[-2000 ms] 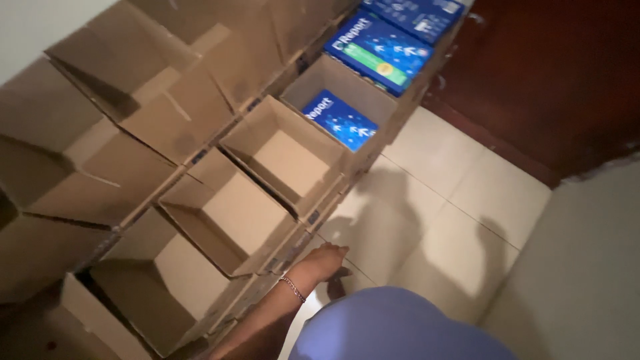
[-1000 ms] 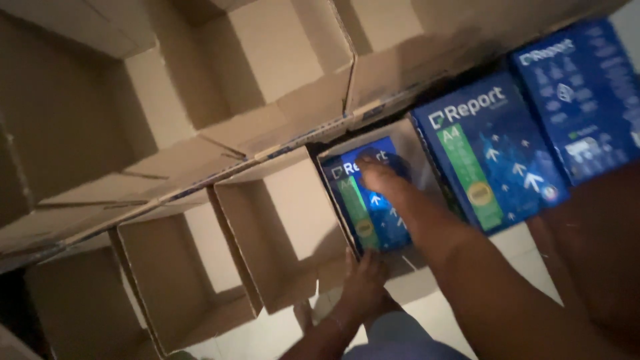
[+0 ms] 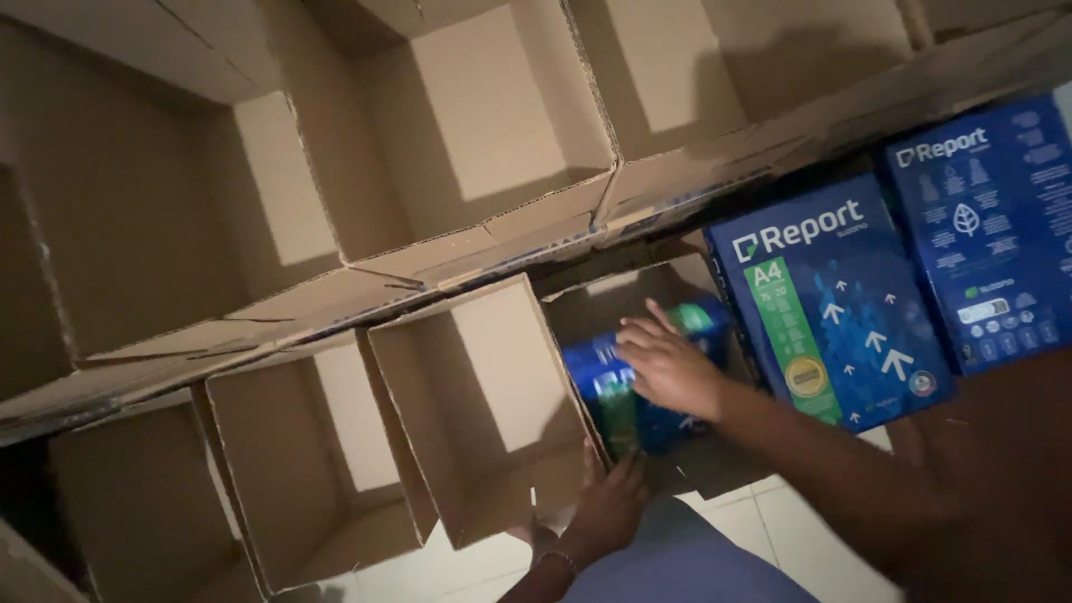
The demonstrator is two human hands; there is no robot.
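A blue ream of A4 paper point(image 3: 624, 419), blurred, lies partly tilted inside a cardboard box point(image 3: 712, 477), its upper end face showing. My right hand point(image 3: 670, 360) reaches in from the right, with its fingers over the ream's upper edge, gripping it. Low at the box's near side is my left hand point(image 3: 611, 502), a bracelet on its wrist. Its fingertips are at the box wall and the ream's lower edge; whether they grip either one is hidden. Another blue ream point(image 3: 863, 310) with a green strip lies face up just to the right.
Farther right lies a blue ream point(image 3: 988, 243) with its printed back up. Open cardboard boxes point(image 3: 469, 419) stand in a row to the left, and larger-looking open boxes point(image 3: 469, 109) line the far side. Pale floor tiles point(image 3: 435, 557) show below, beside a blue-clothed part of my body point(image 3: 678, 561).
My right hand has moved from the ream's face to its upper edge, and the ream has tilted in the box. Two seconds ago one hand hung over the floor. The view has turned and come closer.
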